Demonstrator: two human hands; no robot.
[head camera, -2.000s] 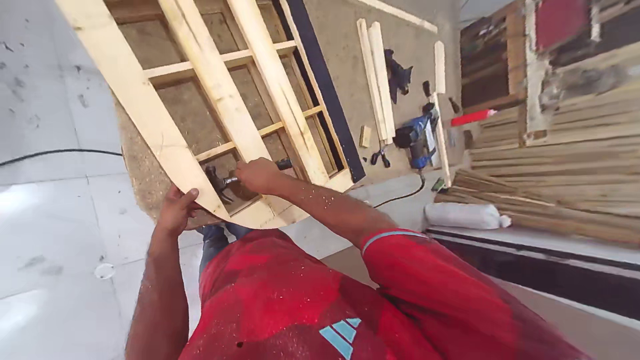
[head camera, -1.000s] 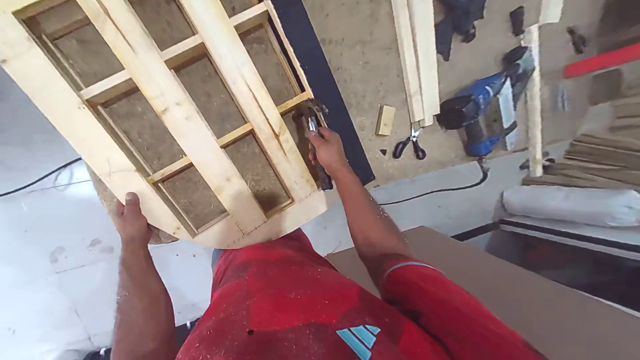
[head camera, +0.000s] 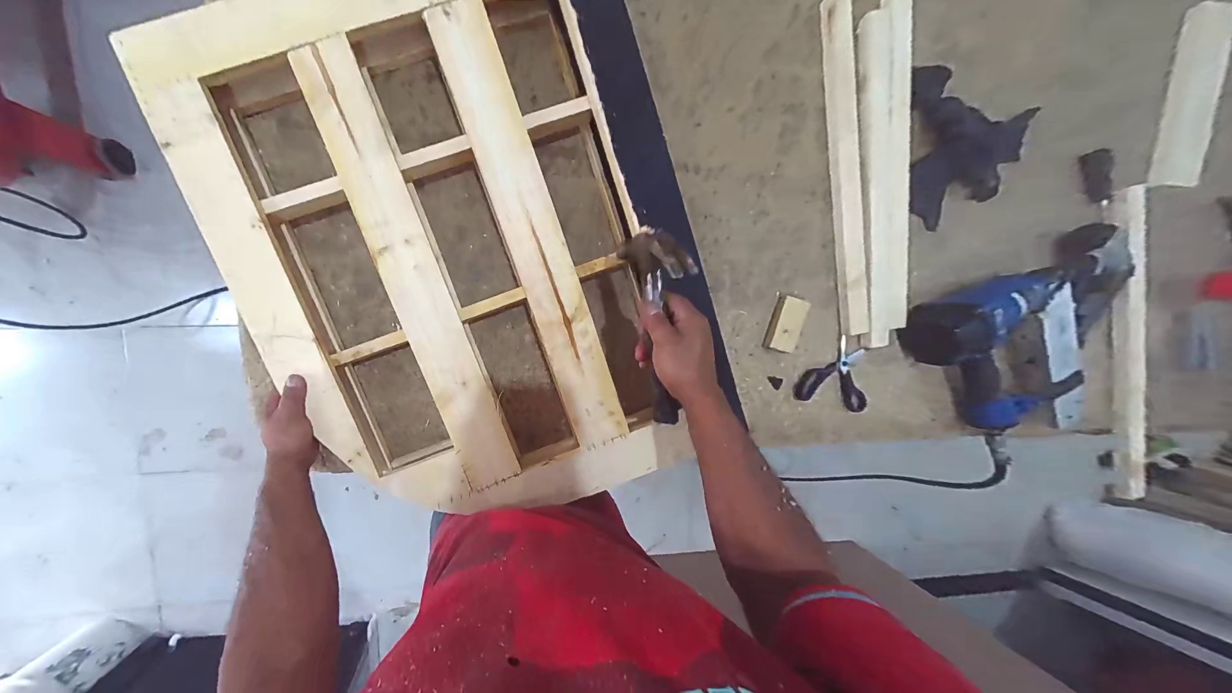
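Note:
A wooden lattice frame (head camera: 448, 236) lies over a worktable, its rounded near end close to my body. My left hand (head camera: 290, 423) grips the frame's left edge near the bottom, thumb on top. In my right hand (head camera: 679, 346) is a claw hammer (head camera: 657, 252), its head up by the frame's right rail and its dark grip pointing down. The hammer head is near the right end of a thin crosspiece. Dark blue material (head camera: 664, 183) runs along the frame's right side.
Right of the frame, the worktable (head camera: 741, 125) holds scissors (head camera: 835, 377), a small wood block (head camera: 787, 322), wooden strips (head camera: 871, 173), a dark cloth (head camera: 967, 144) and a blue power tool (head camera: 991, 318) with a black cord (head camera: 905, 477). A red object (head camera: 58, 144) is at upper left.
My right hand has moved from the frame's lower left part to its right side with the hammer. My left hand stays at the left edge. The view has shifted closer over the frame.

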